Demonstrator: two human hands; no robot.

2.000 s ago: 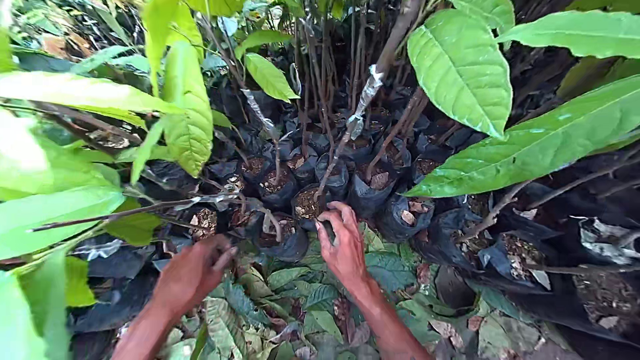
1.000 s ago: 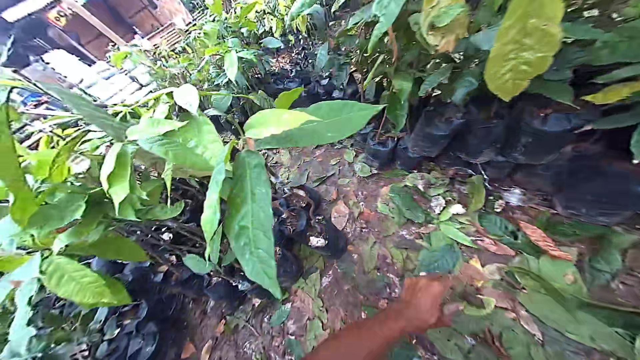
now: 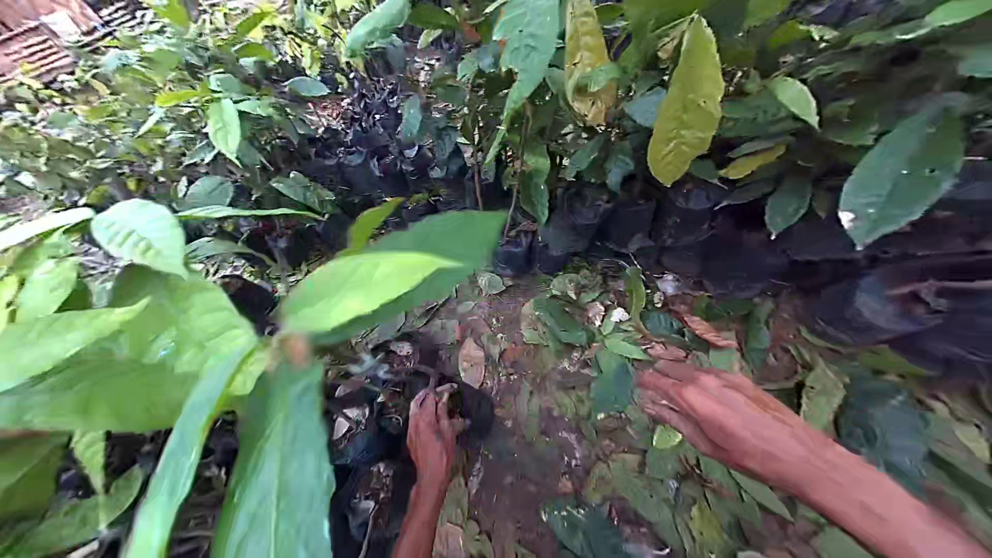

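Near the middle of the lower view, my left hand (image 3: 432,438) is at a black plastic nursery bag (image 3: 475,413) at the edge of the left group of bags. Its fingers are bent around something at the bag's top, which could be a stem or the rim; blur hides which. My right hand (image 3: 690,399) hovers over the leaf-strewn ground, palm down, fingers pointing left, with nothing visible in it. A seedling's broad green leaves (image 3: 372,291) spread close to the camera at the left and cover many of the bags there.
A row of black nursery bags (image 3: 573,225) with leafy seedlings runs across the back and right. Fallen leaves (image 3: 471,362) lie on the bare soil path (image 3: 527,465) between the groups. A yellowing leaf (image 3: 687,105) hangs at the upper right. Part of a structure (image 3: 39,46) shows at the upper left.
The view has swung far from the close cluster of bags with bare stems to the path. My left hand, out of sight one second ago, is in view at a bag by the path.
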